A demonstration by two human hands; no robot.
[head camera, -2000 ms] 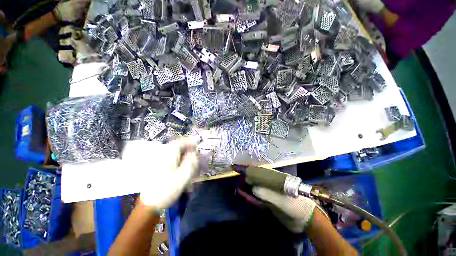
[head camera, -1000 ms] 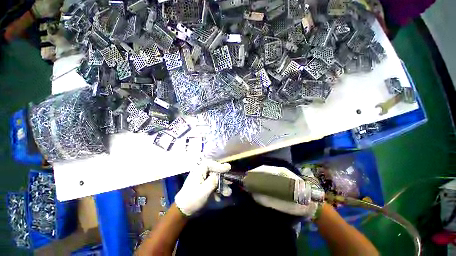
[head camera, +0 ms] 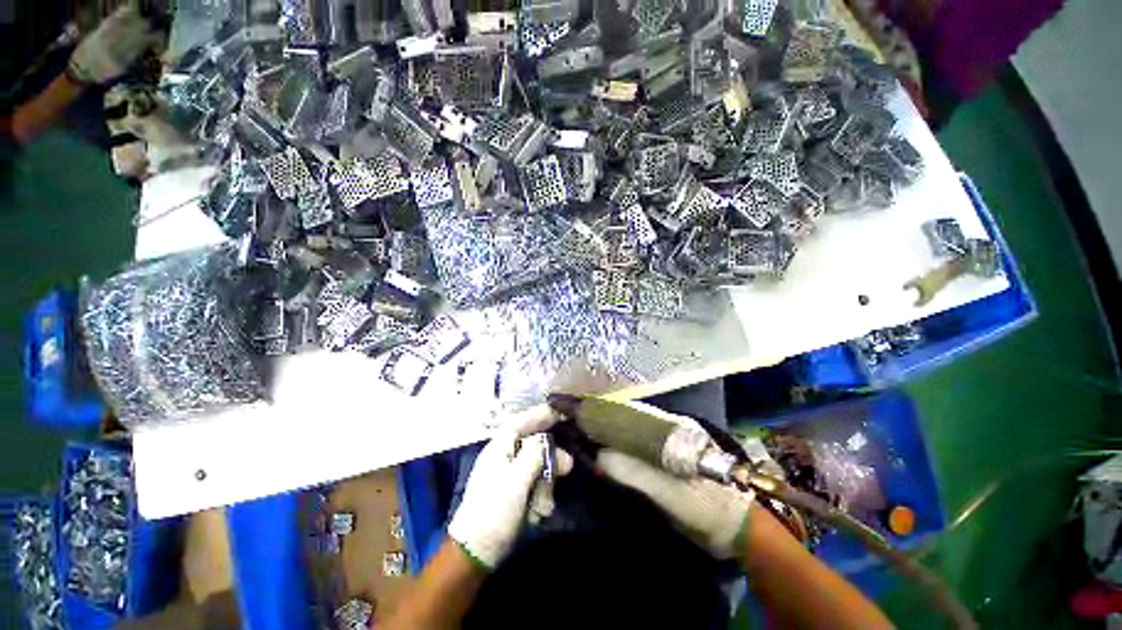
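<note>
My right hand point(head camera: 683, 498), in a white knitted glove, is closed around the olive-grey air screwdriver point(head camera: 634, 433) at the table's front edge. The driver's dark nose points left, over my left hand. My left hand point(head camera: 498, 492), also gloved, holds a small silver metal bracket point(head camera: 546, 458) at its fingertips, just below the nose. The fingers hide most of the bracket. I cannot tell whether the nose touches it. Loose thin shiny screws point(head camera: 560, 332) lie on the table just beyond my hands.
Perforated metal brackets point(head camera: 541, 179) are heaped across the table point(head camera: 308, 425). A bag of screws point(head camera: 172, 332) lies at left, an open-end wrench point(head camera: 938, 281) at right. Blue bins point(head camera: 265, 560) stand below the edge. The air hose point(head camera: 861, 535) runs lower right. Another worker's gloved hand point(head camera: 113, 47) shows upper left.
Since two seconds ago my left hand has come back from the table to the driver's nose with a bracket. Since one second ago the driver's nose has tilted up and towards the table.
</note>
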